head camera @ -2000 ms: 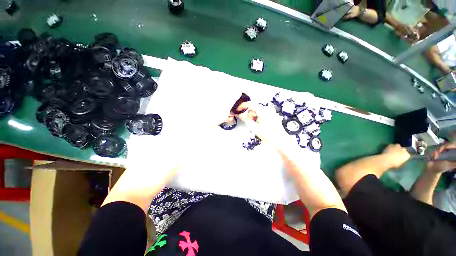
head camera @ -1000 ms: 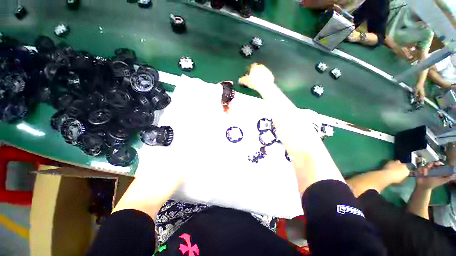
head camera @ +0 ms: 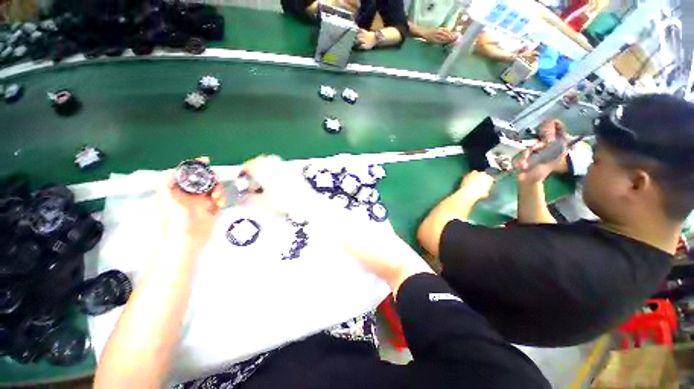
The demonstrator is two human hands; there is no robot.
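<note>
My left hand (head camera: pixel 196 213) holds a round black housing (head camera: pixel 195 176) with its ribbed face up, over the back left of the white cloth (head camera: pixel 228 304). My right hand (head camera: pixel 265 176) is just right of it, washed out against the cloth, with its fingers on a small silver-white piece (head camera: pixel 243 184), probably an insert. Whether this piece touches the housing is unclear. A black ring (head camera: pixel 243 232) lies flat on the cloth below the hands. Small dark clips (head camera: pixel 297 240) lie in a loose patch to its right. Ring-and-insert subassemblies (head camera: pixel 349 184) cluster at the cloth's right.
A heap of black housings (head camera: pixel 38 258) fills the left side. The green belt (head camera: pixel 266 114) runs behind the cloth with scattered units, such as one at its left (head camera: pixel 88 156). A seated co-worker (head camera: pixel 548 266) is close on the right, beside a black-and-silver fixture (head camera: pixel 495 144).
The view has swung right. My left hand's dark piece now shows its round face up. My right hand has come back from over the belt to beside my left hand, now with a small pale piece.
</note>
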